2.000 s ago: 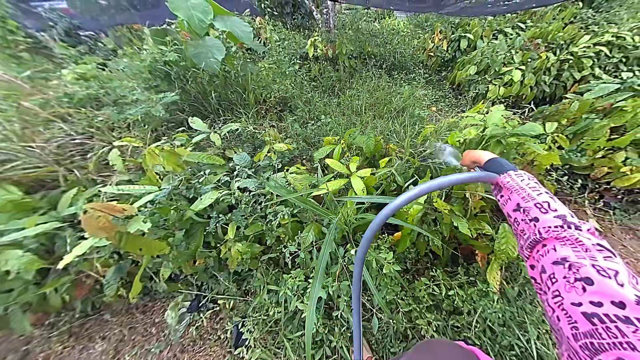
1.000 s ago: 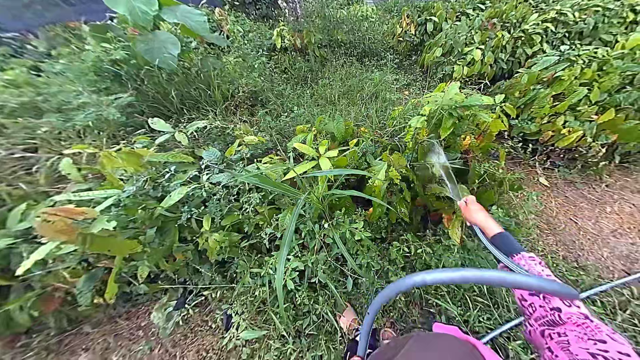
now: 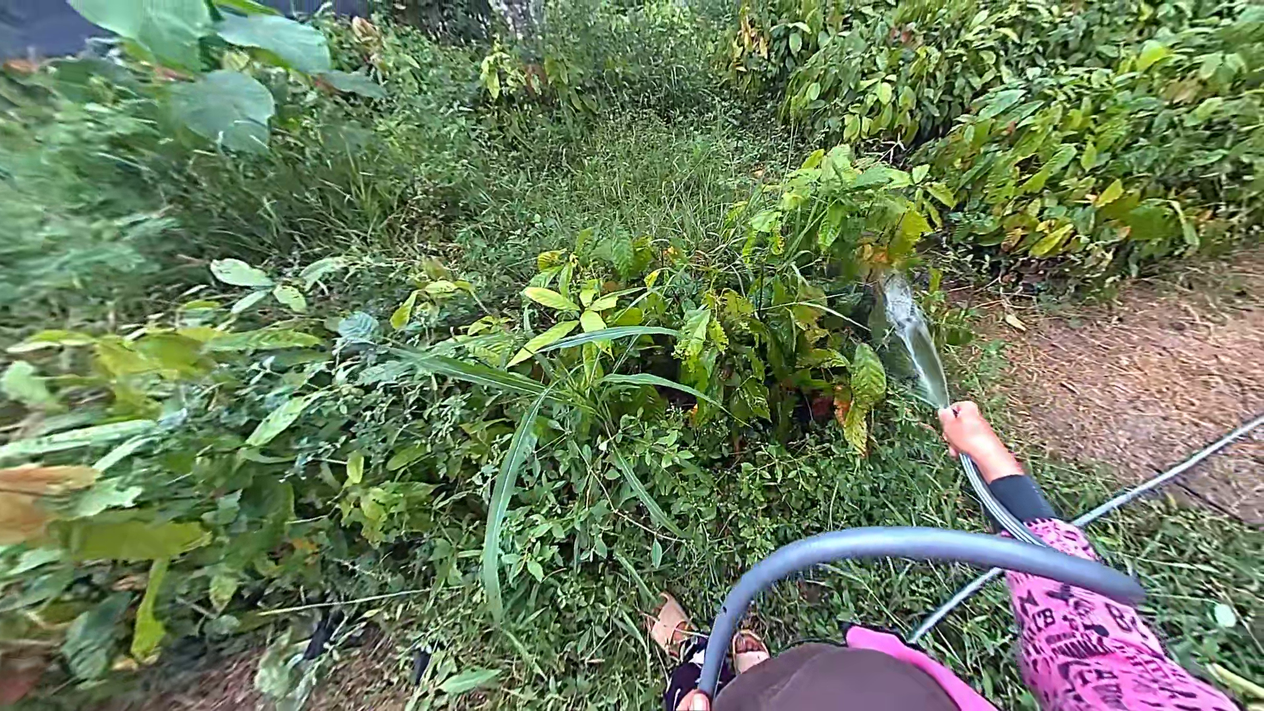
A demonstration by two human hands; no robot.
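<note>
At the right, my right hand [image 3: 973,434] is closed around the end of a grey garden hose [image 3: 913,543], in a pink patterned sleeve with a dark cuff. A stream of water [image 3: 916,341] leaves the hose end and lands on leafy plants [image 3: 854,222] with green and yellowing leaves. The hose arches across the lower view down to the bottom edge, where a small part of my left hand [image 3: 696,701] shows against it; most of that hand is out of view.
Dense seedlings [image 3: 1047,148] fill the upper right. Low weeds and long grass blades [image 3: 509,494] cover the middle. A bare dirt path [image 3: 1136,365] lies at the right, with a thin hose length [image 3: 1175,479] crossing its edge. Feet in sandals [image 3: 671,624] stand at the bottom.
My right hand has moved down and to the right, back from the plants, still holding the hose. The water stream shows longer and fuller than before. The view has shifted somewhat downward and right.
</note>
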